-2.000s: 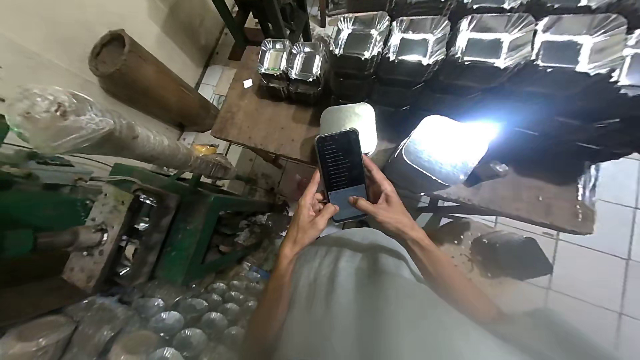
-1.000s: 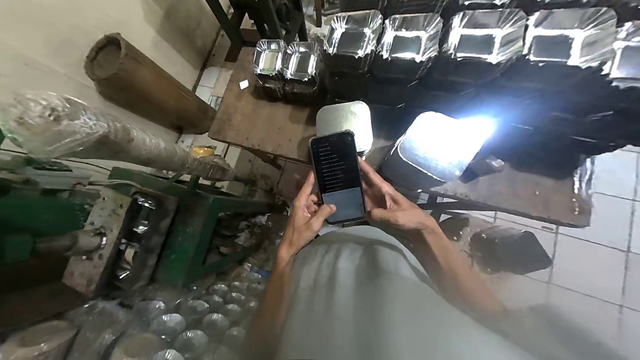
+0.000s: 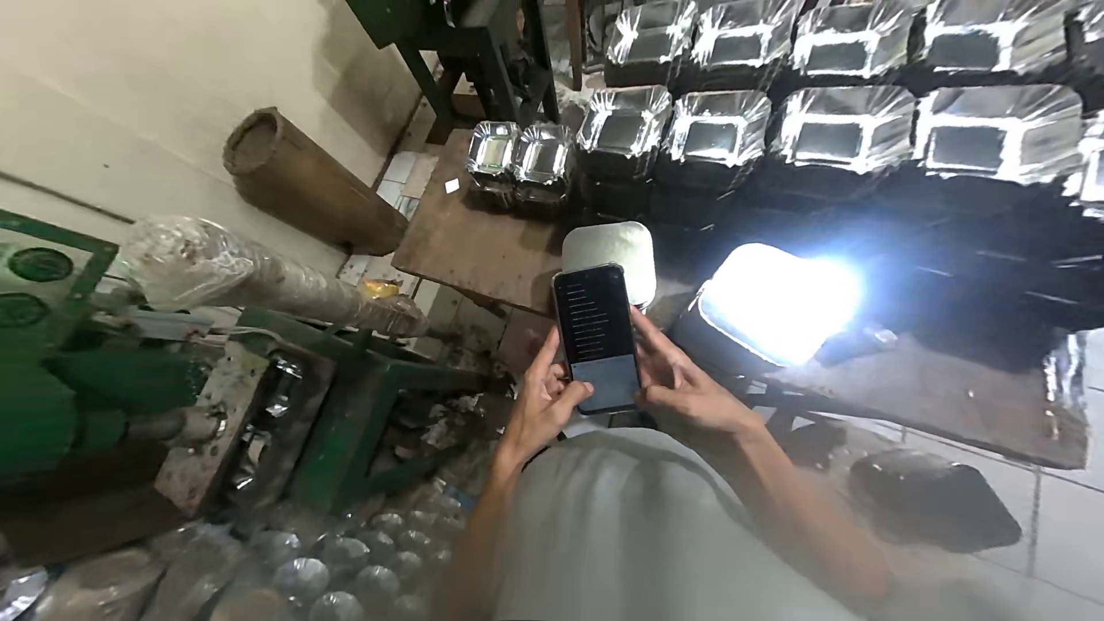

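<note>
A smartphone (image 3: 595, 332) with a dark screen bearing writing and a grey keyboard area is held upright in both hands, in front of my body. My left hand (image 3: 552, 401) grips its left edge, the thumb over the lower screen. My right hand (image 3: 686, 384) supports the right edge, its thumb at the lower right side. Just beyond the phone, a pale rounded-square lid stack (image 3: 611, 246) lies at the wooden table's edge, partly hidden by the phone. To the right, a brightly lit stack of similar rounded-square pieces (image 3: 763, 302) stands on the table.
Rows of stacked foil trays (image 3: 711, 138) fill the far side of the wooden table (image 3: 483, 250). Green machinery (image 3: 345, 431) stands at left, beside a plastic-wrapped roll (image 3: 250, 267) and a brown cardboard tube (image 3: 310, 185). Round foil cups (image 3: 302, 576) lie at lower left.
Both hands have kept hold of the phone. The right thumb, over the lower screen two seconds ago, is now at the phone's right edge.
</note>
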